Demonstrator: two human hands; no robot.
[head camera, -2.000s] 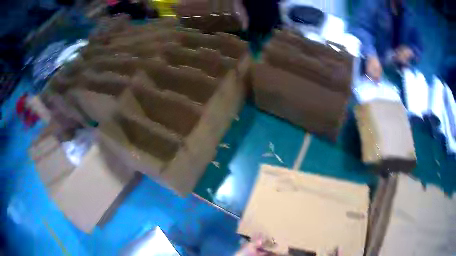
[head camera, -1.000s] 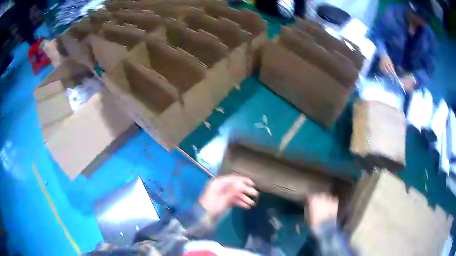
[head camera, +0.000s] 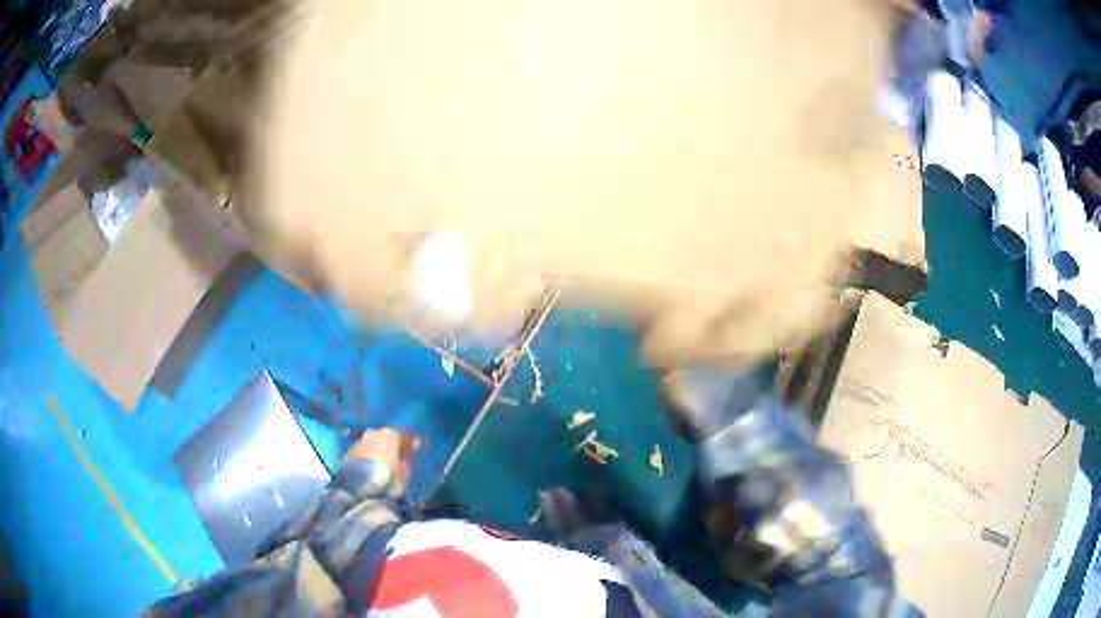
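A large carton blank (head camera: 568, 157) is raised close to the camera, blurred, and hides much of the table. My right hand (head camera: 706, 336) is at its lower edge and grips it; the fingers blur into the cardboard. My left hand (head camera: 386, 452) is low at the left, away from the blank, with fingers partly curled; I see nothing in it, but its grip is unclear. A stack of carton blanks (head camera: 954, 459) with a line drawing on top lies at the right.
A large open carton (head camera: 151, 302) with plastic inside stands at the left. Cardboard scraps (head camera: 594, 448) lie on the green table (head camera: 531, 465). White tubes (head camera: 1008, 199) lie at the far right. A grey metallic-looking panel (head camera: 254, 465) is at lower left. Part of a person (head camera: 924, 42) shows beyond.
The folded brown piece between my hands is no longer in view there. A flat blank is now raised before the camera in my right hand. My left hand has moved down and left.
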